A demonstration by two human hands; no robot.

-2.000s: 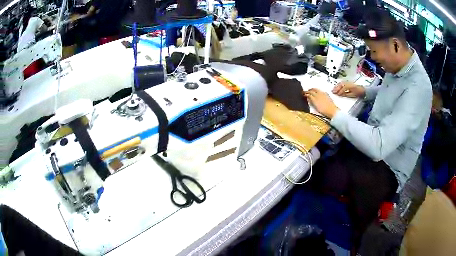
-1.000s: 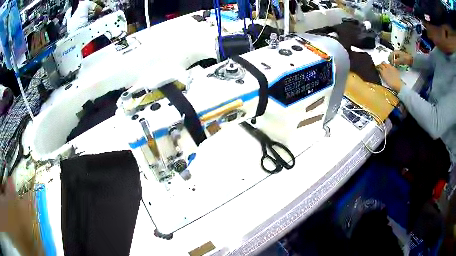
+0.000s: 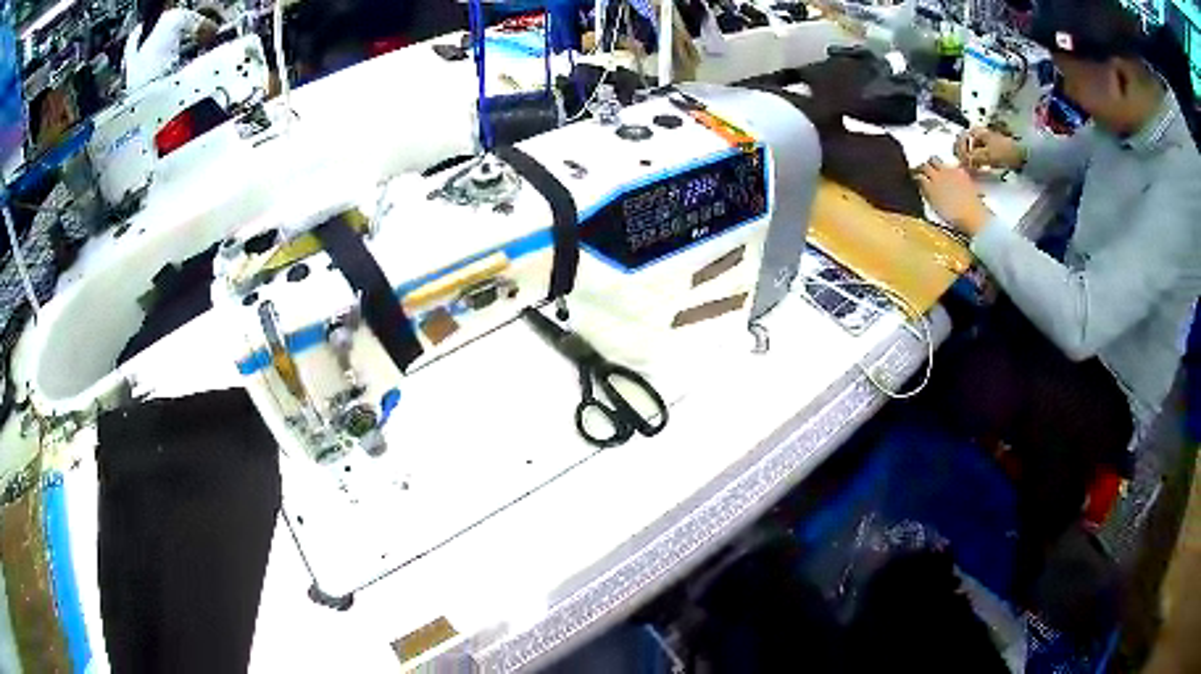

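Neither of my hands is in view. A black fabric piece (image 3: 185,527) lies flat on the white table left of the sewing machine's needle area, cut off by the lower edge. The white sewing machine (image 3: 672,296) with a blue stripe and a dark control panel stands in the middle. Its presser foot and needle area (image 3: 345,435) has no fabric under it that I can see. Black-handled scissors (image 3: 619,402) lie on the machine bed under the arm. Black straps (image 3: 560,217) wrap the arm, with a tan wooden stick (image 3: 454,279) along its front.
A seated person (image 3: 1080,237) works at another machine on the right. A measuring strip (image 3: 738,507) runs along the table's front edge. Dark pieces (image 3: 178,303) lie in the trough behind the machine. Blue material (image 3: 922,500) is below the table at right.
The view swung right, then partly back left. The fabric piece, mostly cut off at first, now shows more fully. A blurred hand or forearm at the left edge one second ago is gone.
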